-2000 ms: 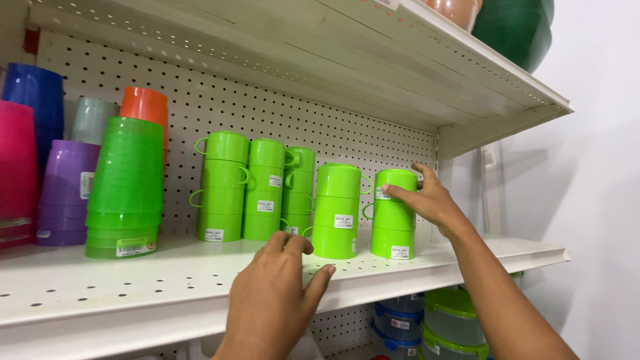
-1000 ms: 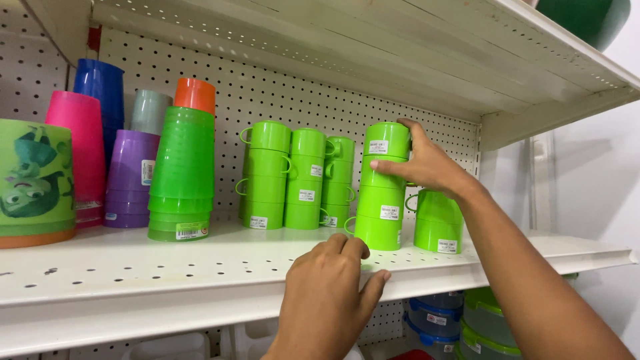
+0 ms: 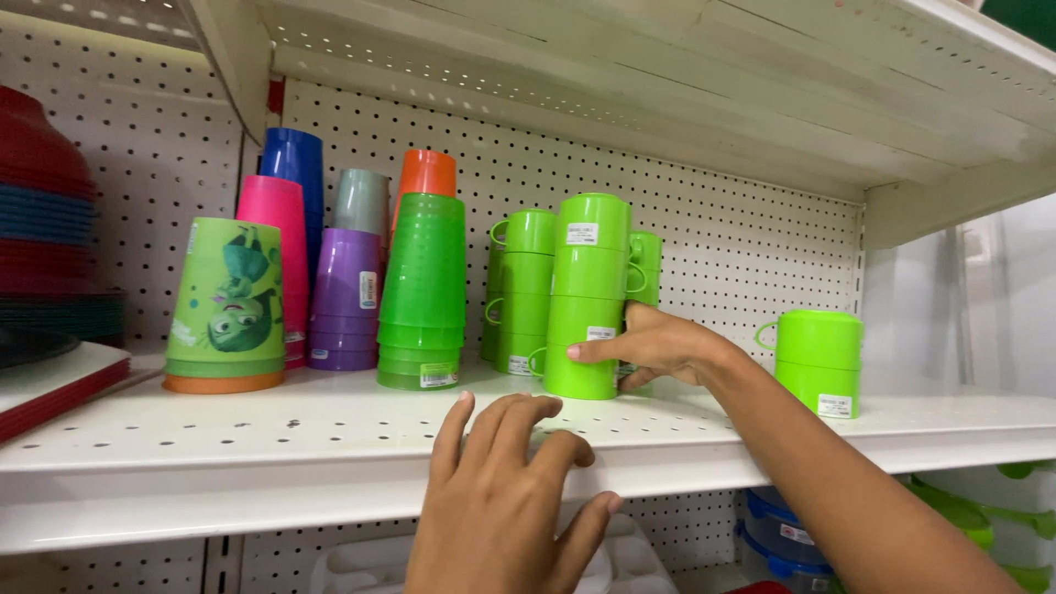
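My right hand (image 3: 652,346) grips the lower part of a tall stack of lime-green plastic mugs (image 3: 590,272), thumb on the front and fingers around the right side. The stack stands upside down on the white shelf, in front of other green mug stacks (image 3: 528,276) partly hidden behind it. My left hand (image 3: 511,487) is held in front of the shelf edge, palm down with fingers spread, and holds nothing. A shorter stack of green mugs (image 3: 818,363) stands apart at the right, its handle pointing left.
Left of the mugs are stacked tumblers: green (image 3: 422,289), purple (image 3: 346,297), pink (image 3: 276,247), blue (image 3: 294,165) and a printed green one (image 3: 227,305). Bowls (image 3: 41,198) are piled at far left. A shelf board (image 3: 660,99) hangs above; lidded containers (image 3: 784,536) sit below the shelf lip (image 3: 330,495).
My right hand first holds a short stack, then sets hold on a taller one, now moved left, away from the short stack at right. Its grip is lower on the stack. The view has shifted left.
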